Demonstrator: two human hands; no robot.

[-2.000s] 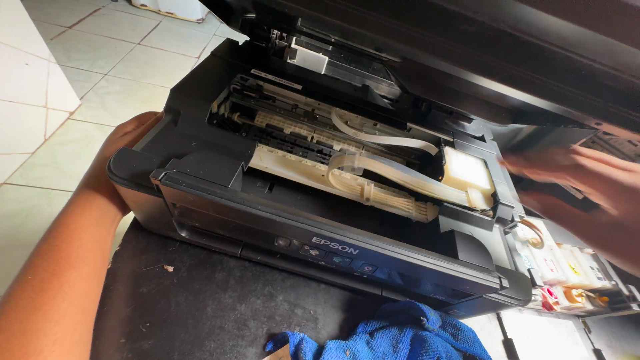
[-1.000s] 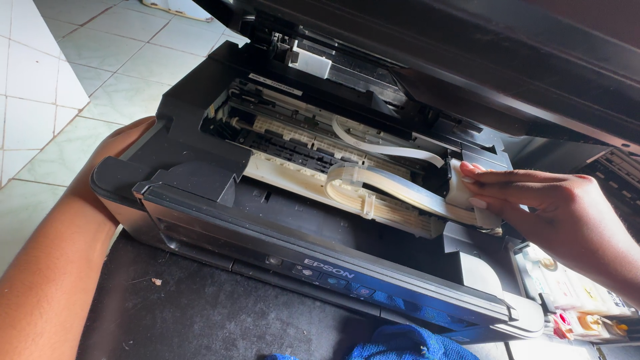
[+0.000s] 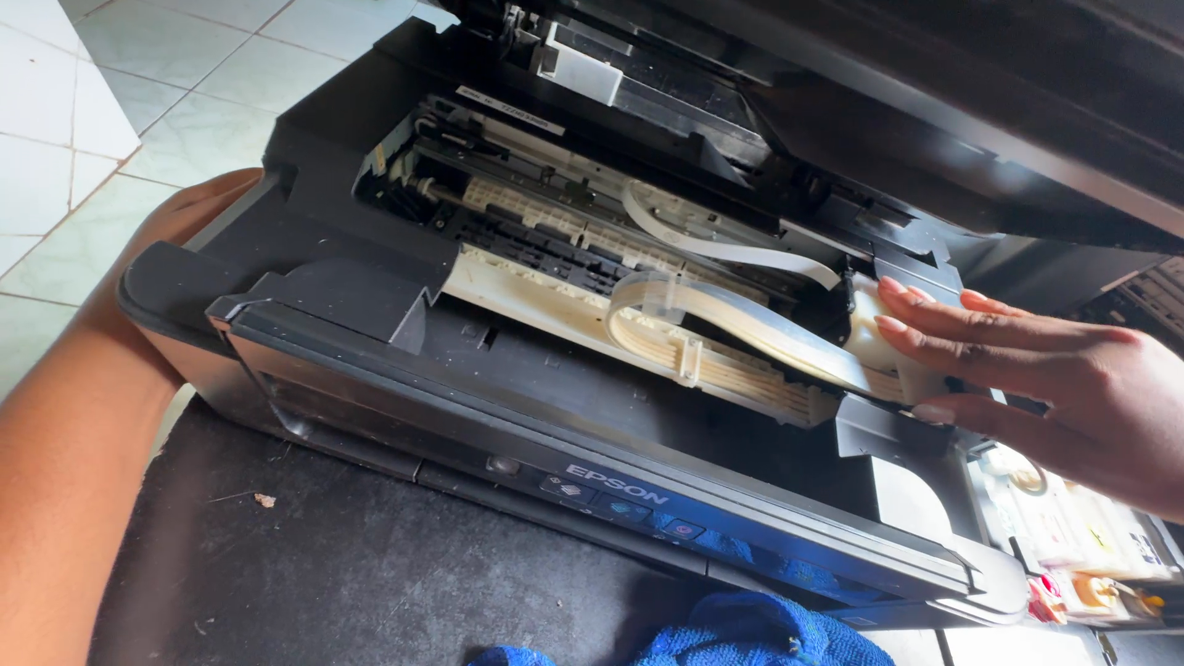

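Note:
An Epson inkjet printer (image 3: 647, 476) stands with its scanner unit (image 3: 999, 102) raised and its inside exposed. My left hand (image 3: 199, 208) rests against the printer's left side, its fingers mostly hidden behind the edge. At the right end of the opening, my right hand (image 3: 1027, 361) lies with its fingertips on the white print carriage (image 3: 874, 328); whether it grips the carriage cannot be told. A band of ink tubes (image 3: 740, 319) loops from the carriage to the left, and a white ribbon cable (image 3: 731, 248) curves behind it.
Ink tanks (image 3: 1078, 518) with coloured caps adjoin the printer's right side. A blue cloth (image 3: 758, 634) lies on the black tabletop (image 3: 370, 564) in front. Pale floor tiles (image 3: 213, 139) show at the left. The raised scanner unit overhangs the back and right.
My right hand, blurred and off the carriage two seconds ago, has come to it. One second ago its fingers were closer together on the carriage; now they are spread flatter. My left hand stays at the side.

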